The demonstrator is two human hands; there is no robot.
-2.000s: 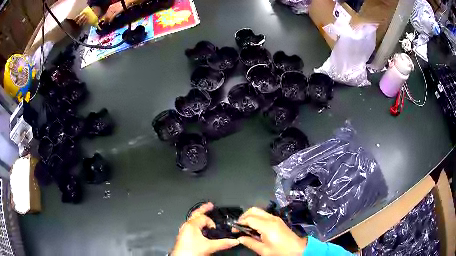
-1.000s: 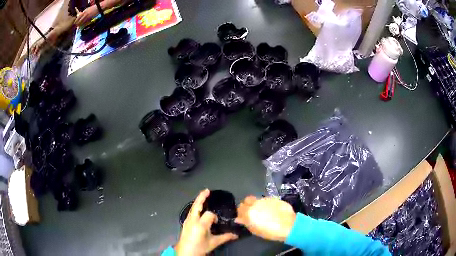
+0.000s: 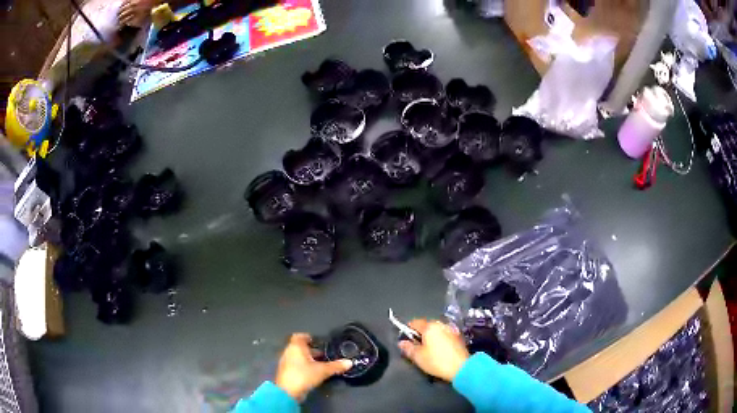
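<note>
A round black housing [image 3: 353,353] lies on the bench at the lower middle, its cup facing up. My left hand [image 3: 311,369] grips its left side, with the thumb over the rim. My right hand [image 3: 436,352] is just right of the housing, apart from it, and holds a thin silvery tool [image 3: 402,326] whose tip points up and left. A group of black housings [image 3: 388,232] stands open side up beyond my hands. A clear bag with dark contents [image 3: 558,282] lies right of my right hand.
More black housings [image 3: 97,214] are piled at left. An open carton [image 3: 638,355] is at lower right. A white translucent bag [image 3: 570,85], a pink bottle [image 3: 646,123] and a red-handled tool [image 3: 646,166] are at upper right. Another person's hand [image 3: 137,11] is at upper left.
A housing now stands at the near middle of the group, where there was a gap. My right hand has moved off from my left and shows the silvery tool. The camera view has shifted.
</note>
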